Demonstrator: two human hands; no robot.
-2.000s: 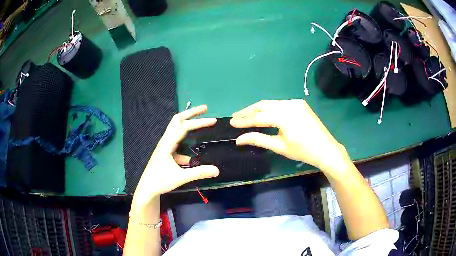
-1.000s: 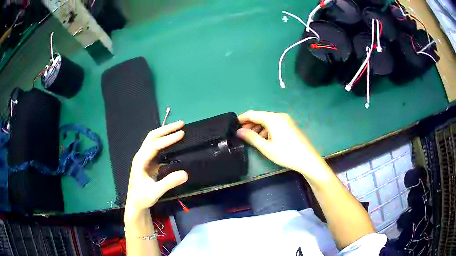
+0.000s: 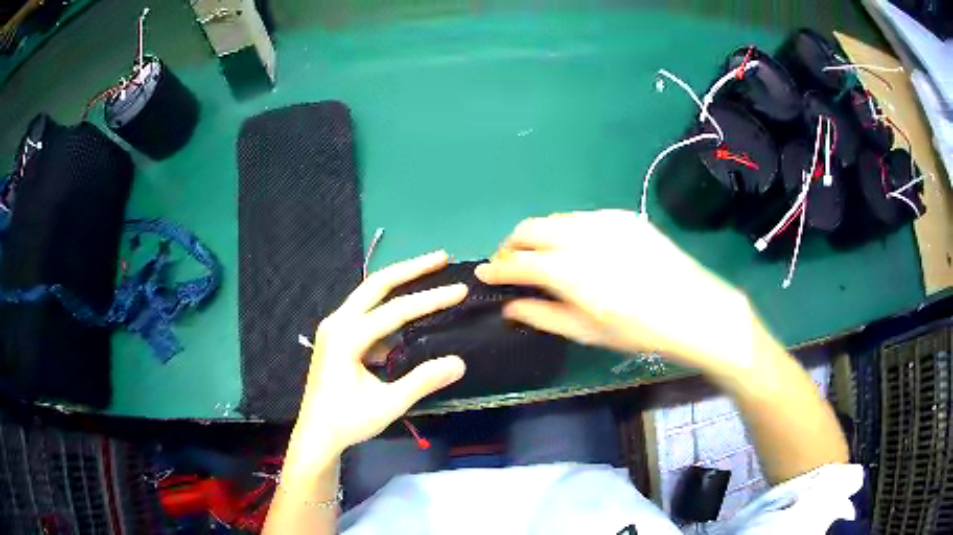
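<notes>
A black cylinder in black textured sheet (image 3: 491, 350) lies on its side at the bench's front edge, with a seam along its top. My left hand (image 3: 381, 350) holds its left end, fingers spread over it, and thin red and white leads show there. My right hand (image 3: 617, 287) rests with its fingertips on the upper right part of the wrap and covers some of it. A flat black ribbed sheet (image 3: 300, 240) lies to the left of my left hand.
Black wired cylinders (image 3: 711, 172) cluster at the right, by tan cardboard (image 3: 935, 235). At left are a single wired cylinder (image 3: 157, 110), a large black textured roll (image 3: 68, 261) and a crumpled blue tie (image 3: 157, 282). A pale post (image 3: 232, 37) stands at the back left.
The cylinder's right end was uncovered by my right hand one second ago. My right hand has moved from that end onto the top of the wrap. The camera view has shifted.
</notes>
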